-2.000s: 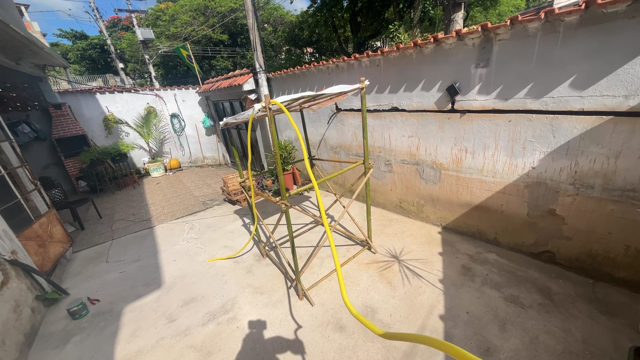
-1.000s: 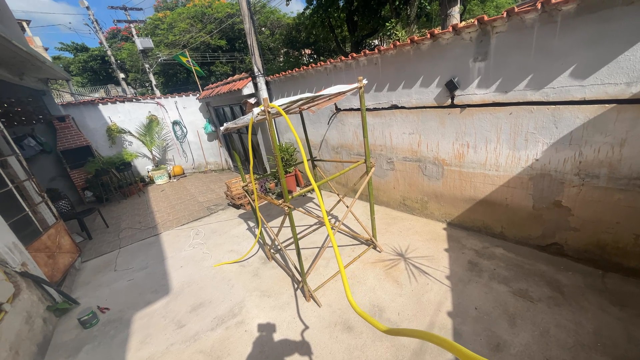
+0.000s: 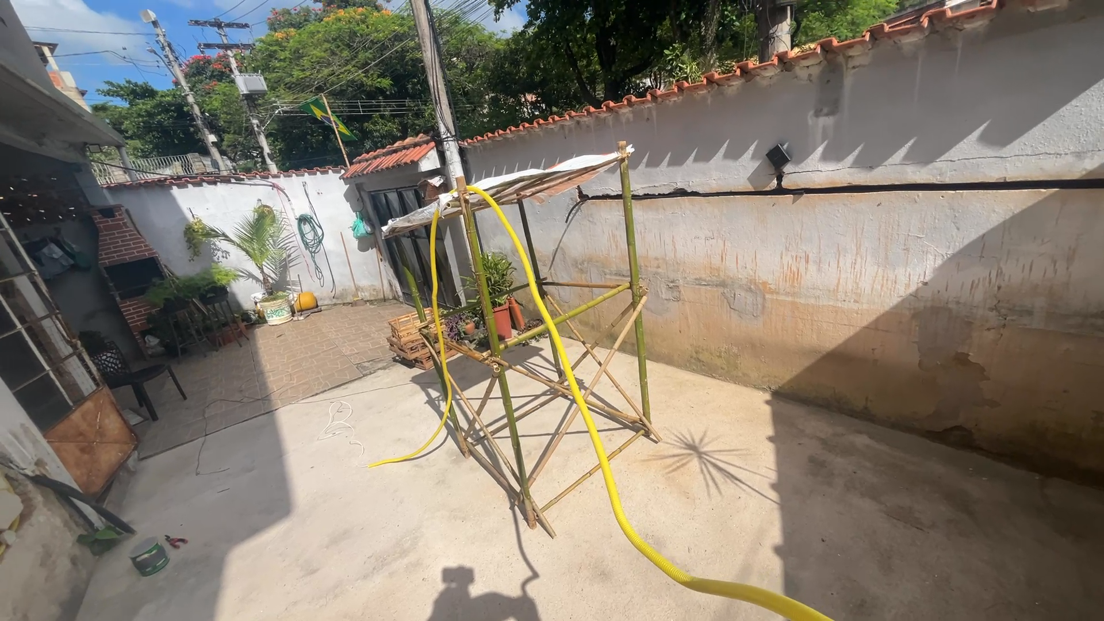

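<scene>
Neither of my hands is in view. A tall frame of green and tan bamboo poles point(image 3: 635, 302) stands upright on the concrete, with crossed braces low down. A white sheet point(image 3: 552, 172) lies sloping over its top. Over the front top corner hangs a yellow corrugated hose point(image 3: 580, 392); one end rests on the ground left of the frame, and the other part runs toward me and leaves the view at the bottom. What holds that part, if anything, is hidden. My shadow falls on the concrete at the bottom.
A can point(image 3: 149, 556) and red-handled pliers point(image 3: 176, 542) lie at the lower left. Behind the frame are wooden crates point(image 3: 410, 339) and potted plants point(image 3: 495, 280). A black chair point(image 3: 138, 375) stands left; a long wall point(image 3: 862, 259) bounds the right.
</scene>
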